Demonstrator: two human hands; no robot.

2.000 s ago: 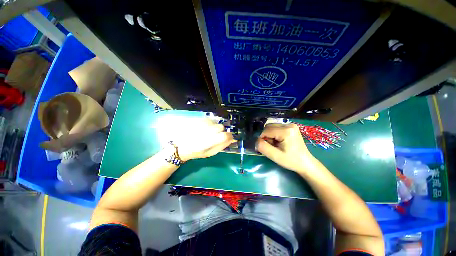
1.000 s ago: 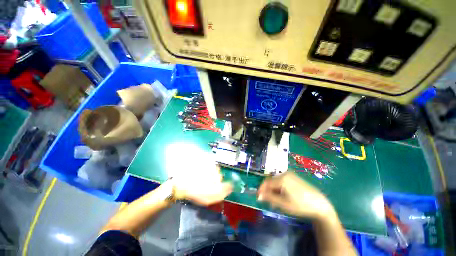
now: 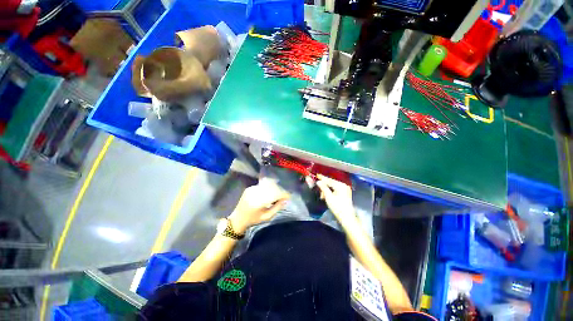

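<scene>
A bundle of red lead wires [image 3: 289, 162] lies at my lap, just below the front edge of the green bench top. My right hand [image 3: 334, 193] has its fingertips at the right end of this bundle; whether it grips a wire is too small to tell. My left hand [image 3: 259, 202] is below and left of the bundle, fingers curled, with no wire visible in it. The crimping machine's applicator [image 3: 359, 103] stands on a pale metal base plate [image 3: 384, 119], away from both hands.
A fanned pile of red wires [image 3: 294, 53] lies left of the machine. Smaller red wires [image 3: 427, 122] lie right, near a yellow frame [image 3: 479, 108], a green cylinder [image 3: 431, 61] and a black fan [image 3: 524, 66]. Blue bins stand left [image 3: 107, 119] and right [image 3: 534, 188].
Both hands have moved from the machine's die down to my lap, the right one to the wire bundle. The view has tilted down, showing more of the bench and my body.
</scene>
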